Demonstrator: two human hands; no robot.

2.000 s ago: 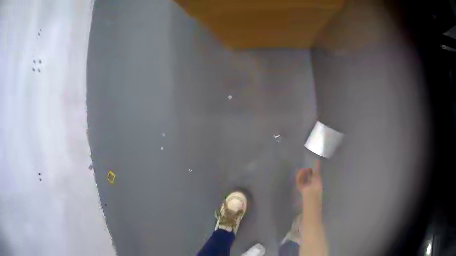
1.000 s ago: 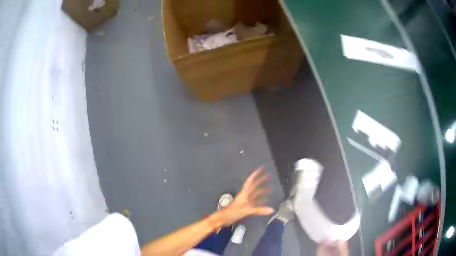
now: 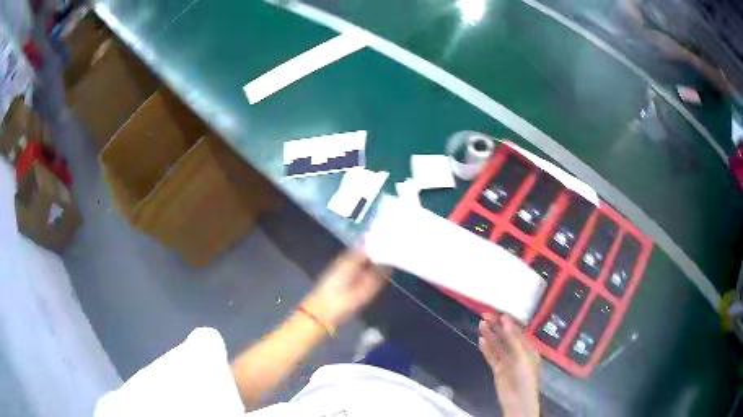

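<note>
A wide blank white paper strip (image 3: 456,252), blurred, spans between my two hands over the near left part of the red phone tray (image 3: 600,285). My left hand (image 3: 346,285) is shut on its left end. My right hand (image 3: 511,354) is at the strip's right end, fingertips at its lower edge; blur hides whether it grips. Black phone backs with small white labels, such as one phone back (image 3: 554,324), lie in the tray's pockets. The strip hides some near left pockets.
A label roll (image 3: 474,151) stands at the tray's far left corner. Sticker remnants (image 3: 324,155) and a long white strip (image 3: 305,65) lie on the green bench (image 3: 407,106). Open cardboard boxes (image 3: 183,204) stand on the floor at left.
The view has turned from the floor to the bench and tray. The paper strip has come up from beside the bench edge to over the tray. My left hand, open before, has closed on its end.
</note>
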